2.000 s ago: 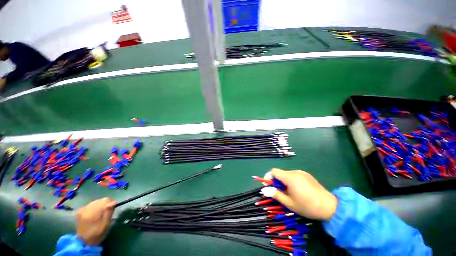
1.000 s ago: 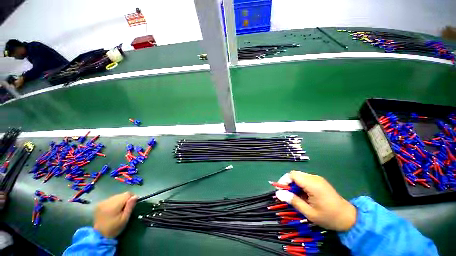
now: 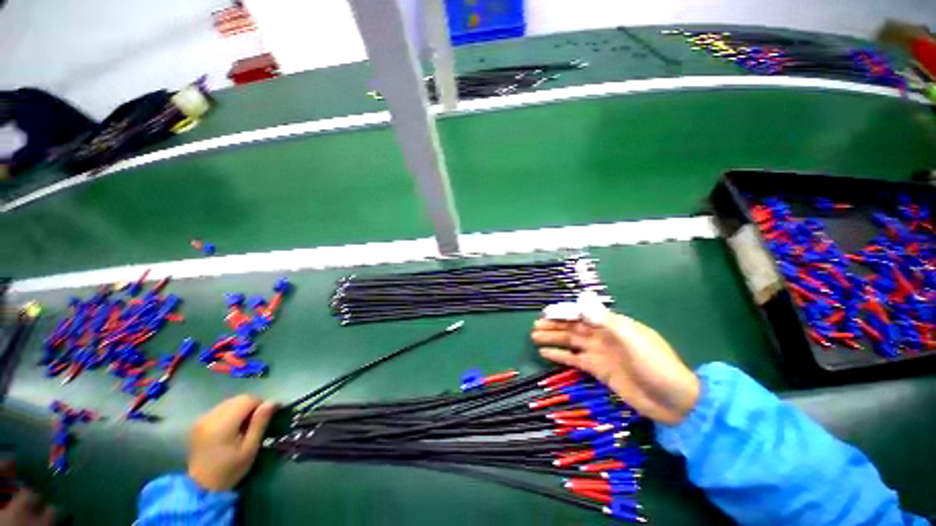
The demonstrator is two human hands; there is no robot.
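My left hand [image 3: 231,442] pinches the left end of a black cable [image 3: 385,358], whose bare metal tip points up and right. My right hand [image 3: 621,360], with white finger covers, is open over the right end of the working bundle [image 3: 421,437] and holds nothing that I can see. The bundle lies fanned out, many of its right ends carrying blue-and-red end pieces [image 3: 600,442]. A loose end piece [image 3: 491,380] lies left of my right hand, by the bundle's far edge. A second bundle [image 3: 462,291] with bare tips lies beyond.
Heaps of end pieces [image 3: 113,334] lie at left. A black tray [image 3: 759,269] of them stands at right. A green divider [image 3: 575,159] with a white edge and a grey upright [image 3: 416,134] stand behind. A person's dark sleeve [image 3: 41,123] shows at far left.
My right hand has opened, let go of an end piece and moved up from the bundle. A loose end piece now lies beside the bundle. My left hand still holds the cable; the view has shifted.
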